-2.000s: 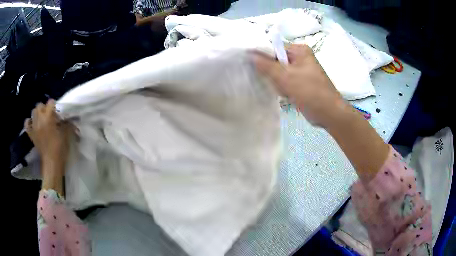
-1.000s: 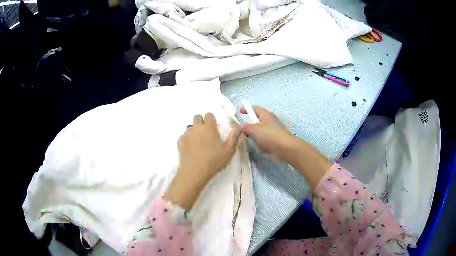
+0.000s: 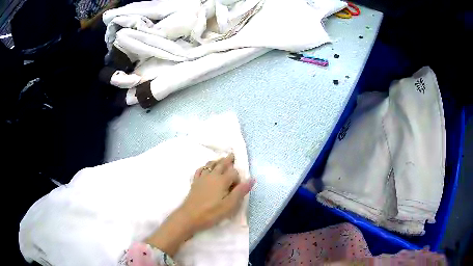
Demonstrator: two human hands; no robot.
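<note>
A white garment (image 3: 119, 192) lies spread at the table's near left, its right edge running down beside the table's near edge. My left hand (image 3: 215, 189) lies on the garment close to that edge, fingers bent and thumb toward the edge; a ring shows on one finger. Whether the fingers pinch the cloth cannot be told. My right hand is not in view; only a pink dotted sleeve (image 3: 415, 258) shows at the bottom right. The white pen-like tool is not in view.
White garments with dark bands (image 3: 223, 52) lie piled at the table's far side. Small pink and blue snips (image 3: 312, 61) and orange-yellow scissor handles (image 3: 348, 10) lie beyond. White garments (image 3: 386, 156) hang in a blue bin (image 3: 452, 200) at right. Dark cloth fills the left.
The white garment has been laid flatter and lower. My left hand has moved down in the picture. My right hand, with the white tool, has left the picture. The view has shifted toward the bin.
</note>
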